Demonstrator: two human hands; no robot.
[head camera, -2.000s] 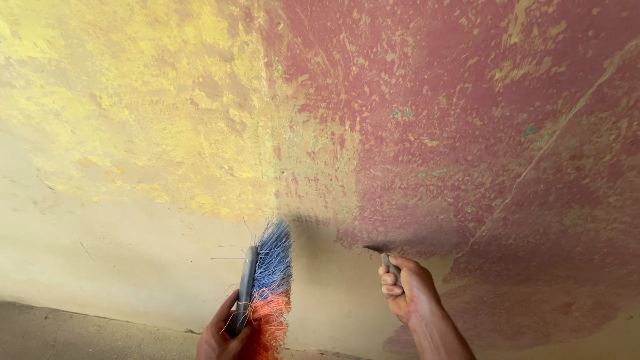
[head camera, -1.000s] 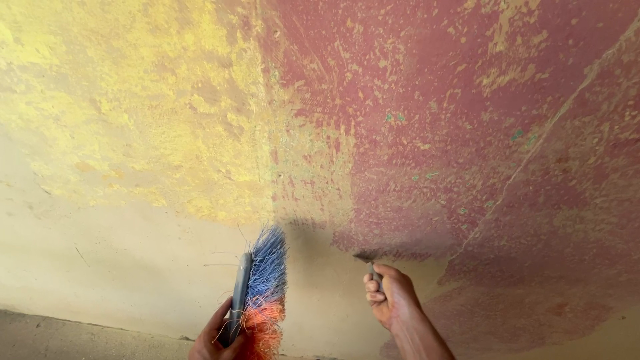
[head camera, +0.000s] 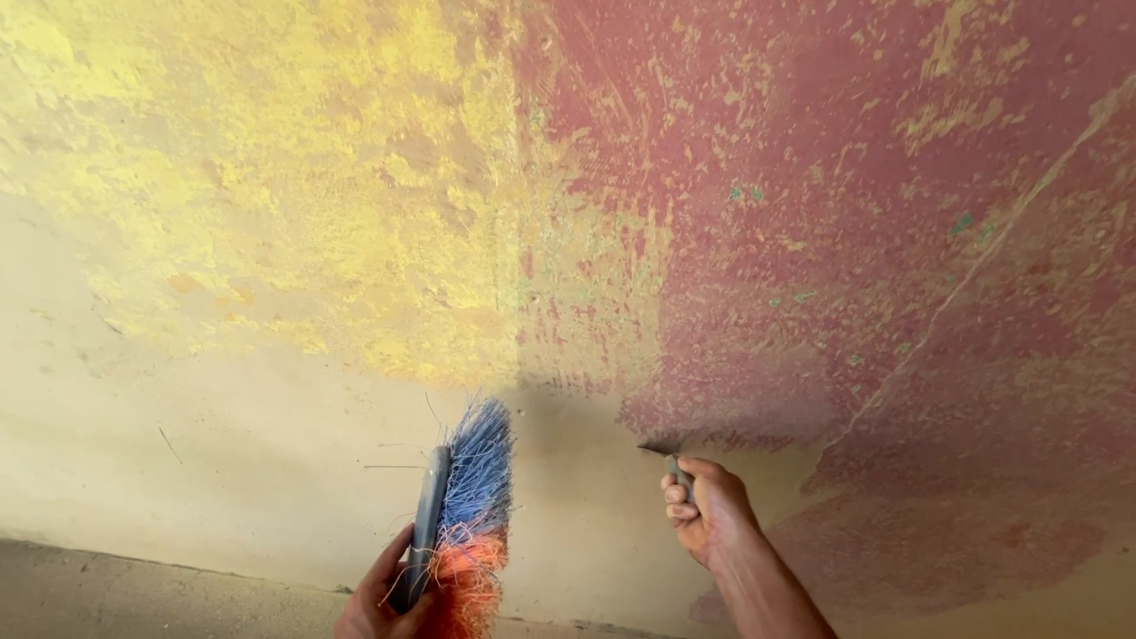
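Note:
My left hand (head camera: 386, 590) grips the grey back of a brush (head camera: 479, 479) with blue and orange bristles, some splayed loose; the bristle ends face right. In my right hand (head camera: 706, 510) is a scraper (head camera: 658, 446), its handle inside the closed fingers. The dark blade lies at the lower edge of the maroon paint (head camera: 737, 390), where it meets bare beige plaster (head camera: 568, 497); whether it touches the surface I cannot tell. Patchy yellow paint (head camera: 293, 177) covers the upper left of the wall.
A pale crack (head camera: 967, 275) runs diagonally through the maroon area at the right. Small green flecks dot the paint. Along the bottom left, the wall meets a grey, rough surface (head camera: 115, 595). More maroon paint (head camera: 932, 550) extends beside my right forearm.
My right hand with the scraper has moved left along the lower edge of the maroon paint. My left hand still holds the brush in nearly the same place.

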